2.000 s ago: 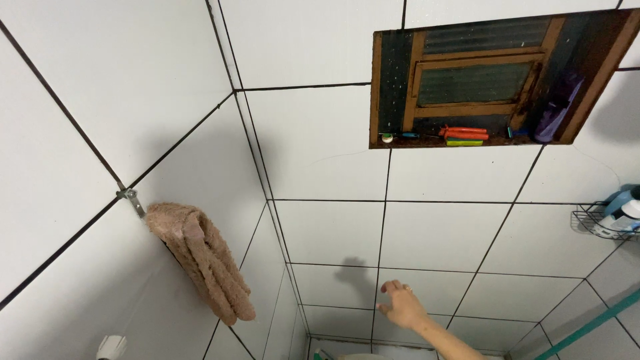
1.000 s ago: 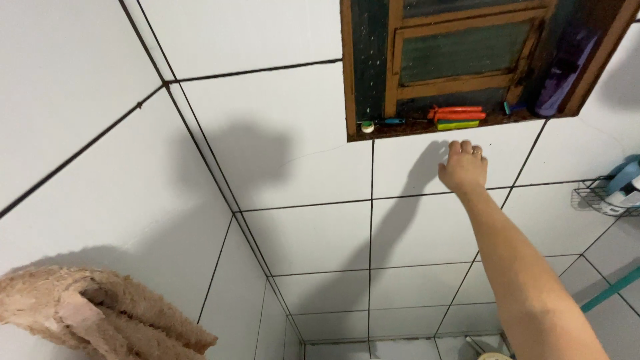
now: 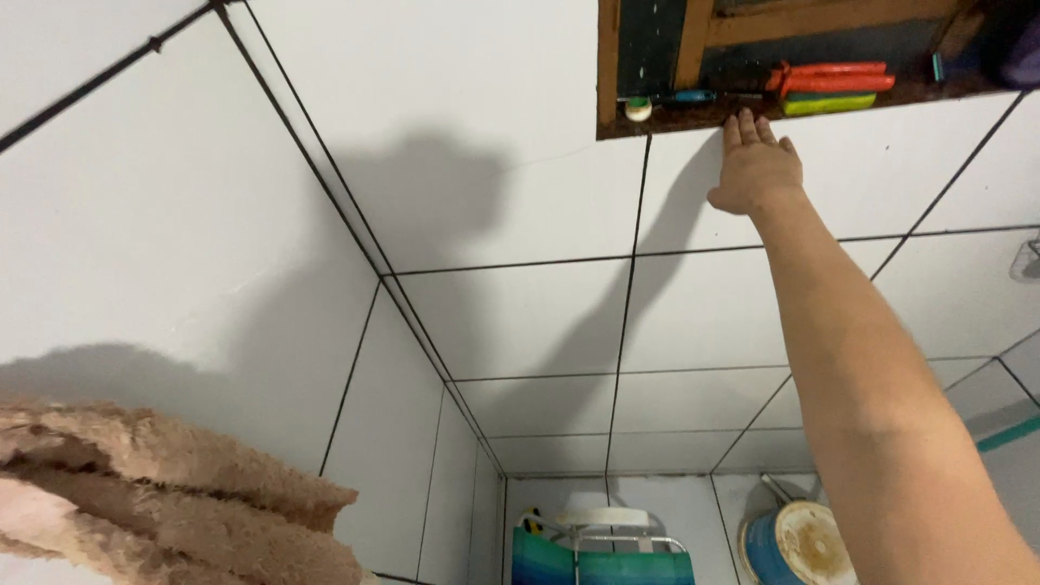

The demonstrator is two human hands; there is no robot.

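My right hand reaches up, fingers spread a little, with the fingertips at the lower edge of a wooden window frame set in the tiled wall. Nothing shows in its grasp. Just above the fingers, red-handled pliers lie on the sill over a yellow-green object. Left of them are a thin tool with a blue handle and a small round white-and-green item. My left hand is out of view.
A brown fluffy towel hangs at the lower left. Below stand a green-blue folding chair and a blue bucket with a stained white top. A teal pole and a wire rack are at the right.
My right hand has risen from low on the wall to the window's lower edge, and its fingers have straightened from a loose curl. The view has moved closer to the wall.
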